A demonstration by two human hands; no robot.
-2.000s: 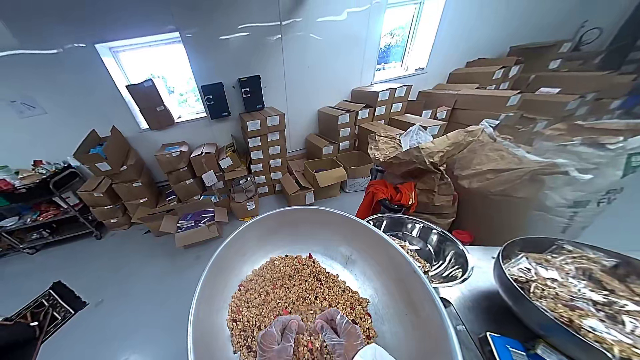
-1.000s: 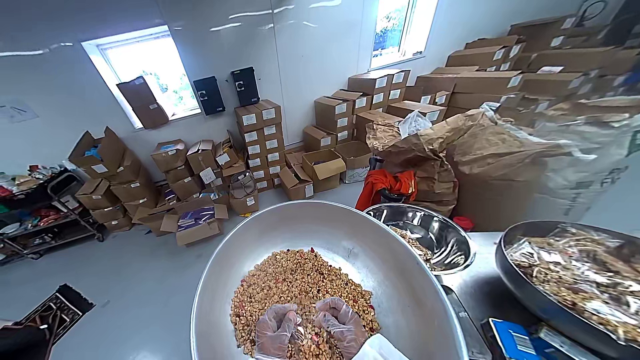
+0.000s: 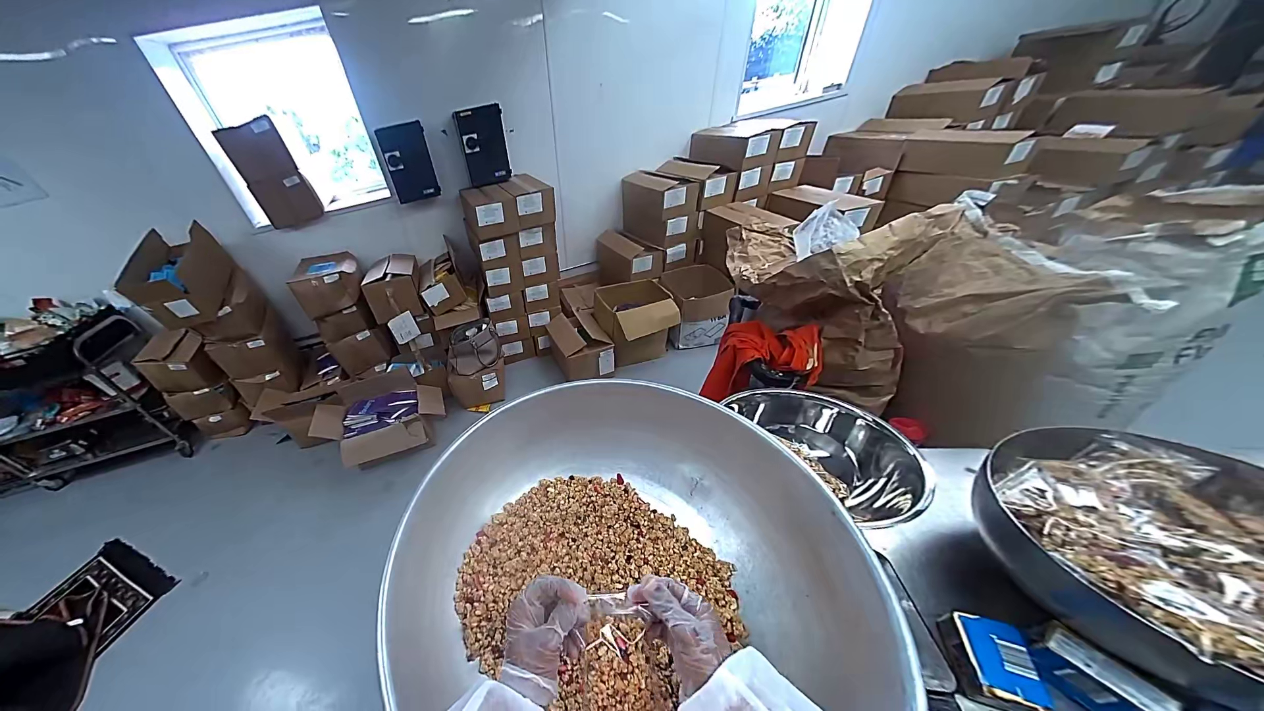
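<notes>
A large metal bowl (image 3: 790, 494) holds a heap of granola-like clusters (image 3: 592, 523) with a few red bits. Over the near part of the heap are both my hands in clear plastic gloves. My left hand (image 3: 545, 627) and my right hand (image 3: 681, 622) each pinch one side of the mouth of a small clear plastic bag (image 3: 617, 657), its top edge stretched between them. Clusters and some pale and red pieces show in or through the bag; which cannot be told. The bag's lower part runs out of the bottom of the view.
Right of the large bowl stand a shiny steel bowl (image 3: 859, 434) and a dark-rimmed bowl (image 3: 997, 494) of filled clear bags. Blue packets (image 3: 997, 657) lie near it. Behind are a big paper sack (image 3: 948, 267) and stacked cardboard boxes (image 3: 513, 247); a wheeled cart (image 3: 109, 395) stands left.
My hands stay over the near part of the heap. A clear bag's edge now shows plainly stretched between them.
</notes>
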